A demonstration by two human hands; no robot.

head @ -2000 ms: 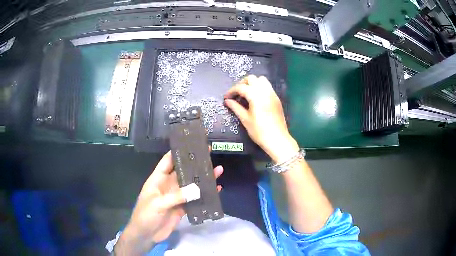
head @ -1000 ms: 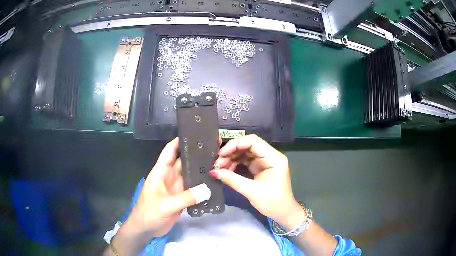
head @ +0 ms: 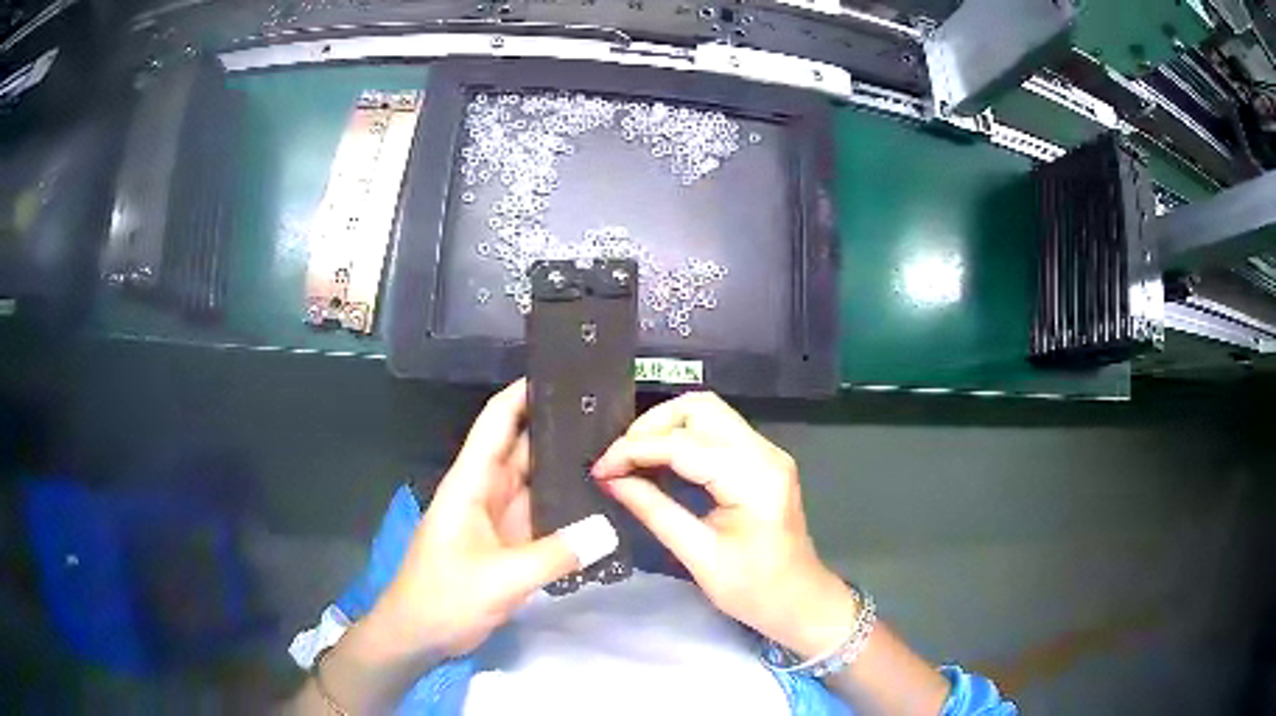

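Observation:
My left hand [head: 483, 553], with a white wrap on the thumb, holds a dark fixture bar [head: 564, 371] upright below the tray. The bar has two round metal screws at its far end and small holes along its face. My right hand [head: 728, 511] has thumb and forefinger pinched together at the bar's right side, over its lower half. Whether a ring is between the fingertips cannot be seen. Small silver rings [head: 507, 175] lie scattered in the black tray [head: 823, 252], mostly at its left, back and near middle.
A coppery-silver bar [head: 363, 210] lies left of the tray on the green ledge [head: 924, 280]. A stack of dark fixtures [head: 1092, 259] stands at the right end, another dark stack [head: 168, 210] at the left. Metal rails [head: 560, 53] run behind the tray. A blue stool [head: 119, 574] is low left.
My right hand has come from the rings in the tray to the fixture bar, and its fingertips now sit over the bar's face. The bar is now more upright in my left hand.

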